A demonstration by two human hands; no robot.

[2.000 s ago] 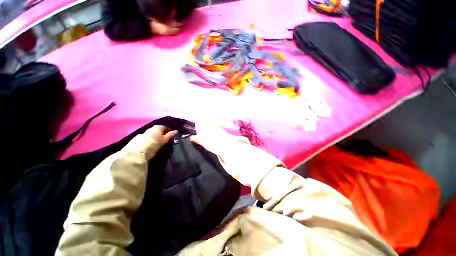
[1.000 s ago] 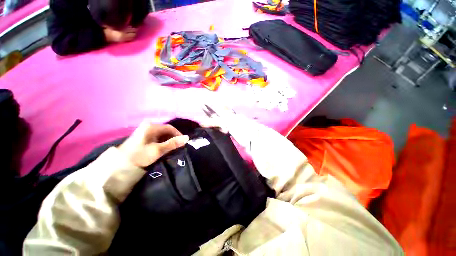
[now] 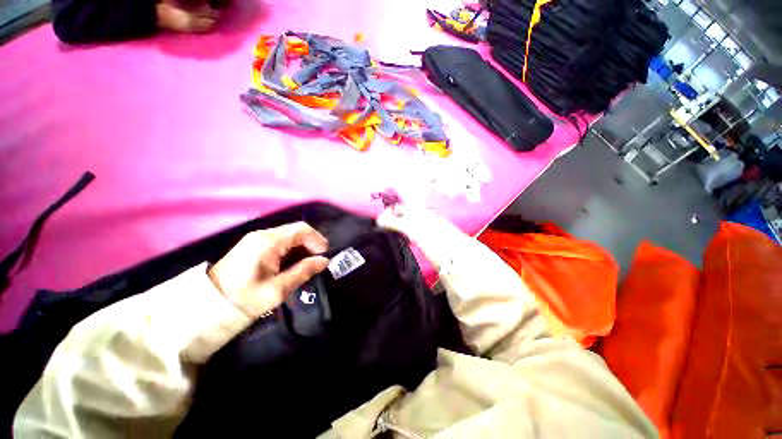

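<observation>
A black backpack [image 3: 343, 351] lies on my lap against the edge of the pink table [image 3: 171, 163]. A white printed tag [image 3: 346, 263] lies at the bag's top, beside my left fingertips. My left hand [image 3: 273, 264] is on the bag's top, thumb and forefinger close together; what is between them is too blurred to tell. My right hand [image 3: 392, 218] is at the small dark red pile of strings [image 3: 386, 198] on the table; it is washed out and its fingers cannot be made out. Loose white tags [image 3: 463, 178] lie beyond it.
Grey and orange strips [image 3: 343, 90] lie in a heap mid-table. A slim black bag [image 3: 489, 96] and a stack of black bags [image 3: 574, 51] are at the far right. Another person's hand [image 3: 187, 17] and dark sleeve are at top left. Orange bags [image 3: 656, 334] stand at right. A black strap [image 3: 51, 214] is at left.
My left hand moved from the bag's top edge to beside the white tag, which came into view. My right hand left the bag for the strings; pointed dark tips seen beside it earlier no longer show.
</observation>
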